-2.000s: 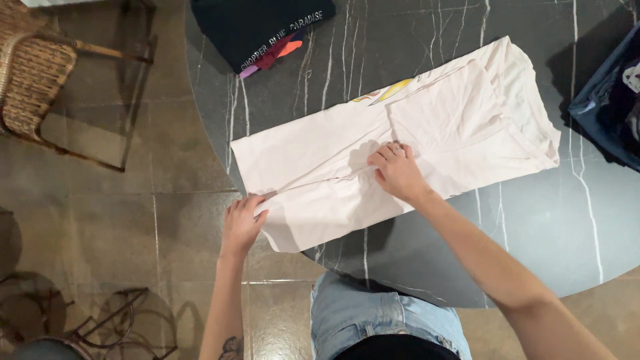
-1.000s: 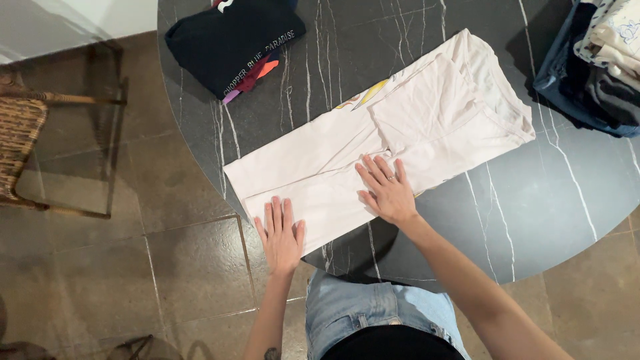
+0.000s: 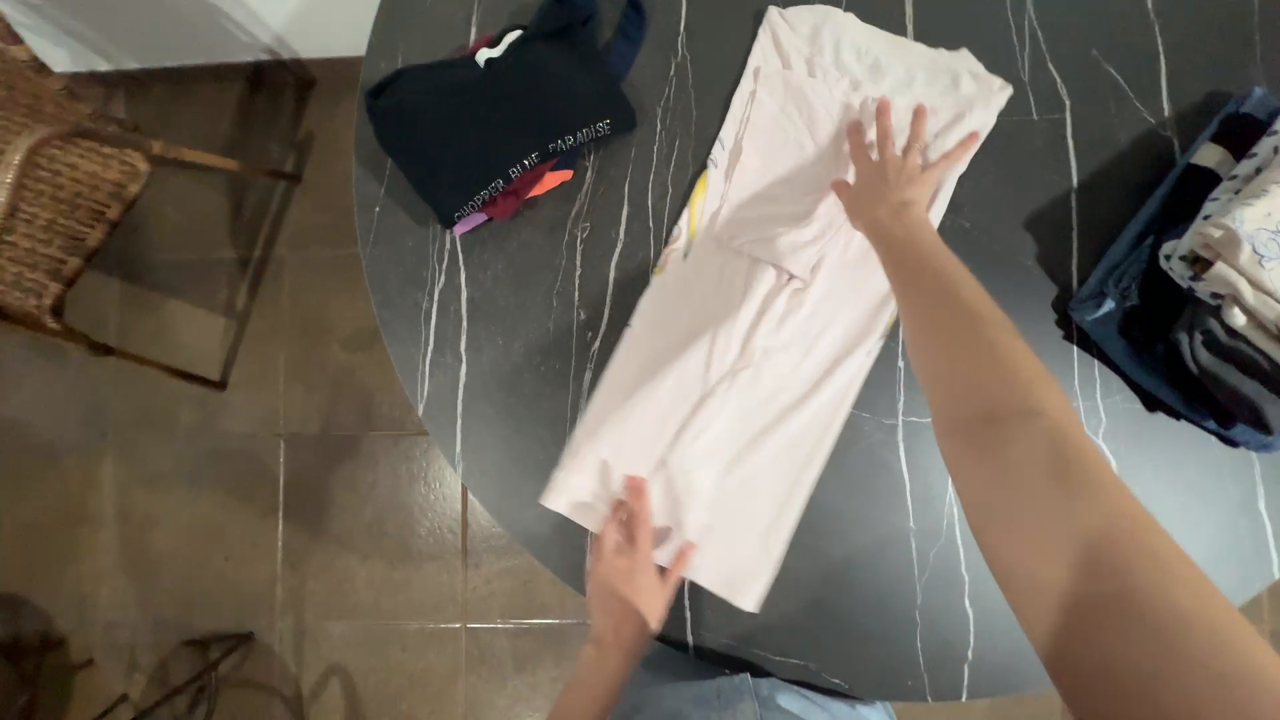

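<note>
A pale pink, long folded cloth garment (image 3: 740,330) with a yellow print at its left edge lies aslant on the dark marble-patterned table (image 3: 520,330). My right hand (image 3: 890,180) rests flat on its upper end with the fingers spread. At the lower end, my left hand (image 3: 635,560) touches the bottom edge, fingers apart; its thumb and fingertips lie at the fabric, and whether they reach under the hem cannot be told.
A folded dark garment with lettering (image 3: 500,120) lies at the upper left, coloured cloth beneath it. Folded clothes (image 3: 1200,270) are stacked at the right. A woven chair (image 3: 80,200) stands on the tiled floor (image 3: 370,540) beyond the table's curved edge.
The pale garment has turned to a steeper slant. My right hand has moved up to its far end, and my left hand from its surface to its lower edge.
</note>
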